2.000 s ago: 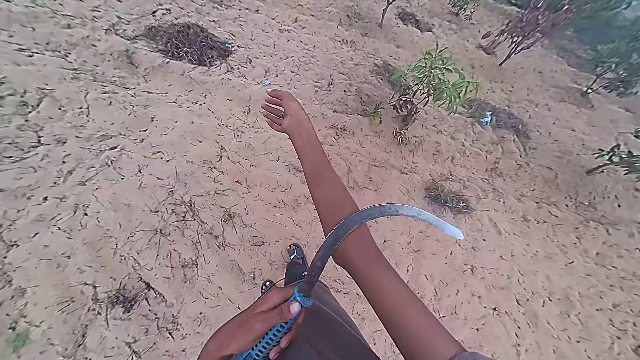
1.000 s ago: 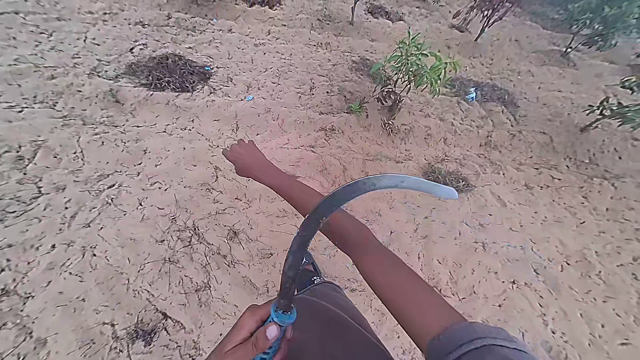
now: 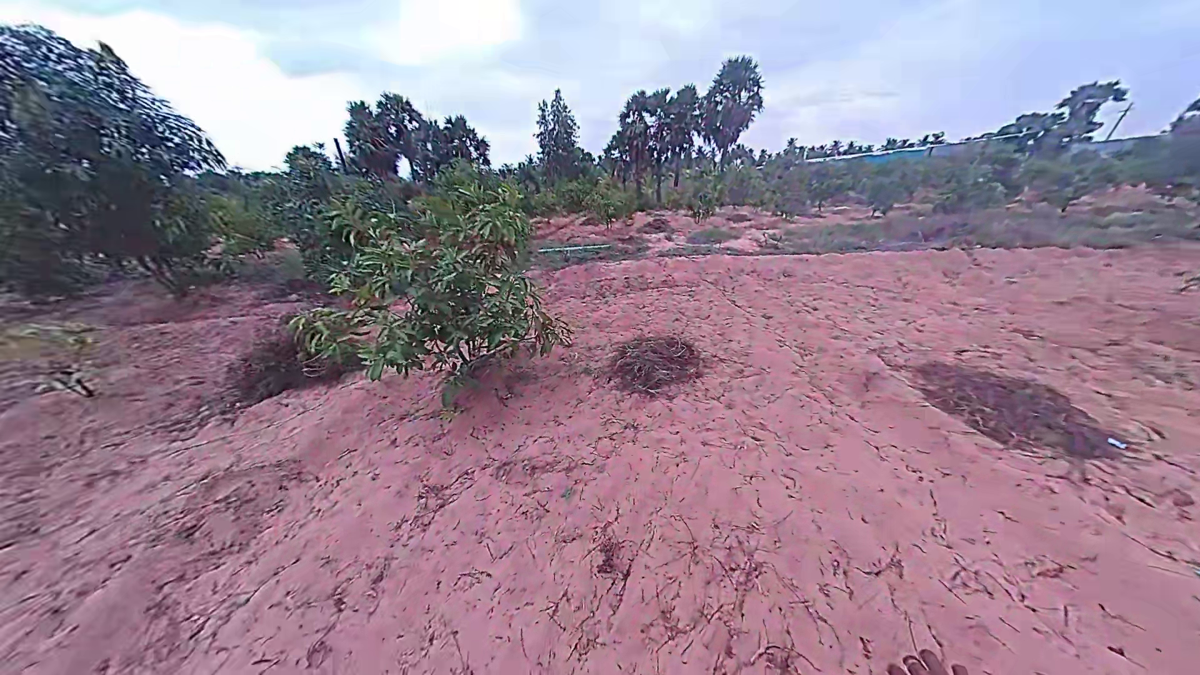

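Only the fingertips of one hand, seemingly my right hand (image 3: 926, 664), show at the bottom edge, right of the middle, above reddish sandy soil (image 3: 750, 487) with dry stalks. The palm is out of frame, so whether it holds anything is hidden. My left hand is outside the view, and no sickle is visible.
A leafy green shrub (image 3: 441, 281) stands left of the middle. Heaps of dry weeds lie beside it (image 3: 654, 364) and to the right (image 3: 1012, 408), the latter with a small pale scrap (image 3: 1117, 442). Larger trees (image 3: 94, 169) rise at left, with palms (image 3: 680, 117) behind.
The view has swung up to the horizon. The sickle and the left hand that held it are out of frame, as is the outstretched right forearm; only fingertips show at the bottom.
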